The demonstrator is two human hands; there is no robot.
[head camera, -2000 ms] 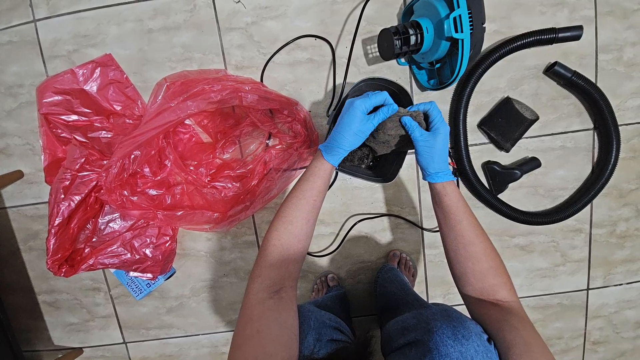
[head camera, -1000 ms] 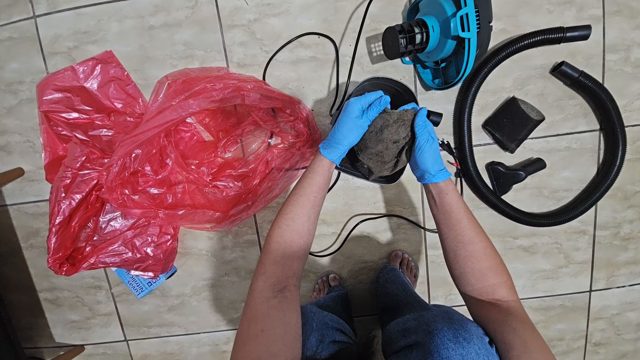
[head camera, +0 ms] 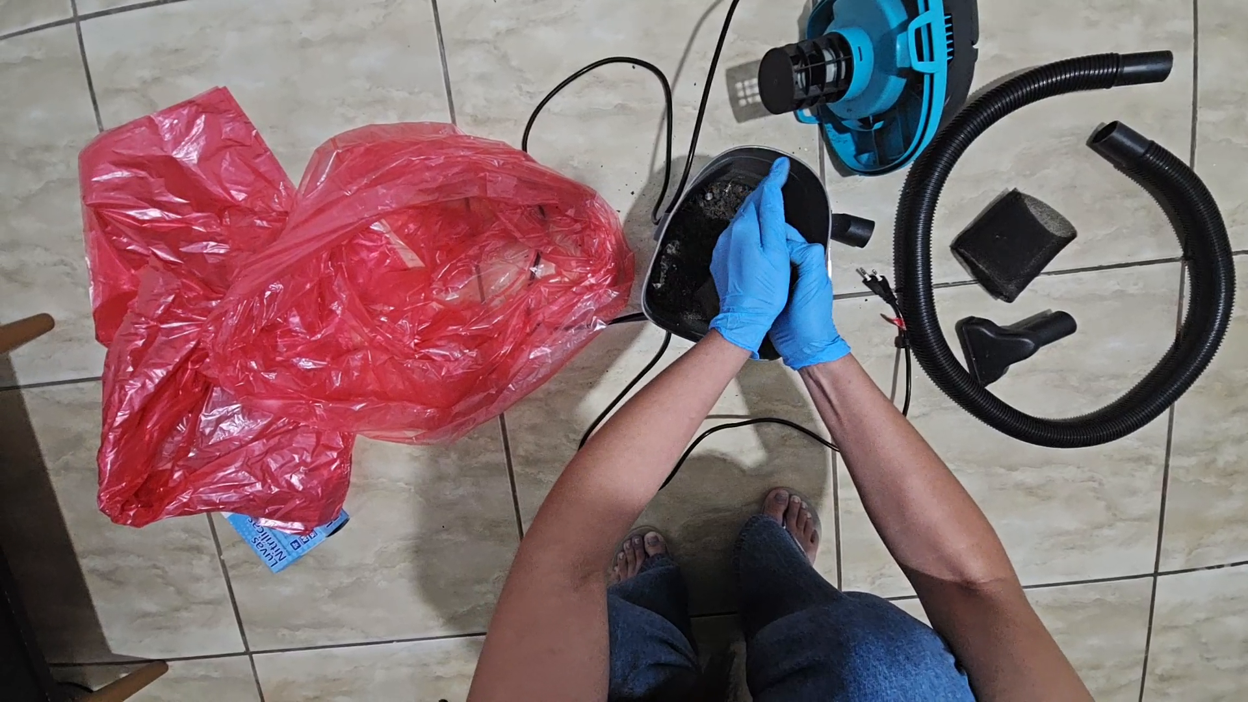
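Observation:
Both my hands wear blue nitrile gloves and meet over the black vacuum cleaner canister [head camera: 814, 200], which has dark dust and debris [head camera: 707, 219] inside. My left hand [head camera: 756, 258], fingers extended and close together, presses against my right hand [head camera: 804, 307], whose fingers are partly hidden beneath it. Whether anything lies between the palms cannot be seen. The grey cloth-like filter from the earlier frames is out of sight. Left of the canister lies a crumpled red plastic bag [head camera: 439, 283]. Up and to the right rests the blue vacuum motor head [head camera: 877, 88] with its black filter cage.
On the tiled floor at right lie a ribbed black hose [head camera: 921, 283], a dark foam filter [head camera: 1014, 244] and a black nozzle [head camera: 1009, 341]. Black power cord [head camera: 668, 127] loops around the canister. A blue glove box [head camera: 283, 538] shows under the bag. My feet are below.
The grey filter held between both hands has gone from view. My hands, apart on either side of it before, have come together over the canister, and debris inside now shows.

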